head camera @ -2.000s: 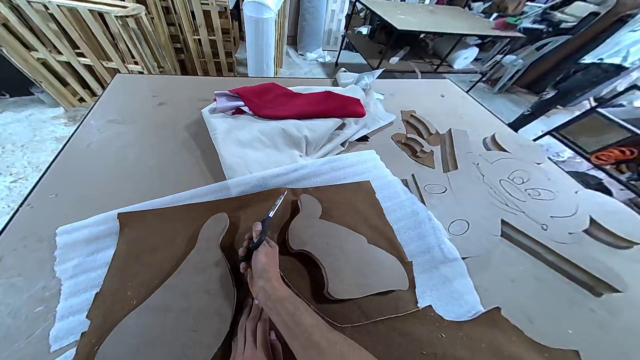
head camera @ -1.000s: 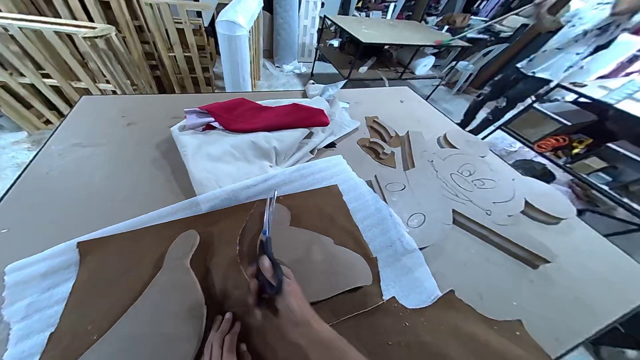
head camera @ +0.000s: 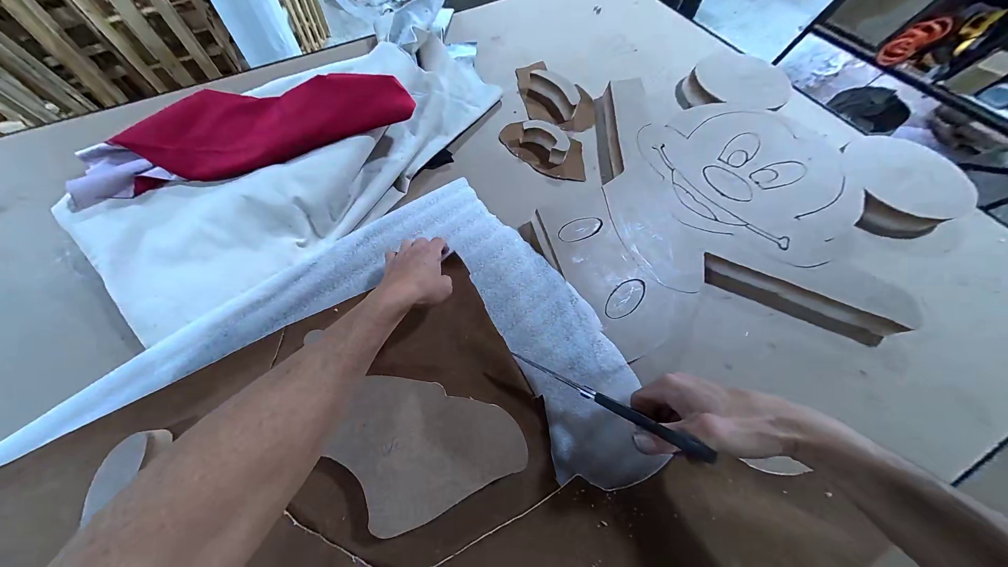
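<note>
My left hand (head camera: 421,272) pinches the top corner of the brown fabric sheet (head camera: 441,339), over the white foam sheet (head camera: 528,291) beneath it. In my right hand (head camera: 685,417) is a pair of scissors with dark handles (head camera: 622,409); the blades point left, close to the brown fabric's right edge. A beige curved board cutout (head camera: 441,449) lies on the brown fabric below my left hand. Another pale cutout (head camera: 126,465) shows at the lower left, partly behind my left forearm. Cut lines run through the brown fabric near the bottom.
Red cloth (head camera: 276,126) rests on folded white fabric (head camera: 220,236) at the upper left. A board figure with a drawn cartoon face (head camera: 756,181) lies at the right, beside small curved pieces on brown scraps (head camera: 551,118). Wooden slatted frames (head camera: 118,47) stand beyond the table's far edge.
My left hand has moved from the lower part of the brown fabric up to its top corner. My right hand has moved the scissors to the fabric's right side. The view has shifted closer.
</note>
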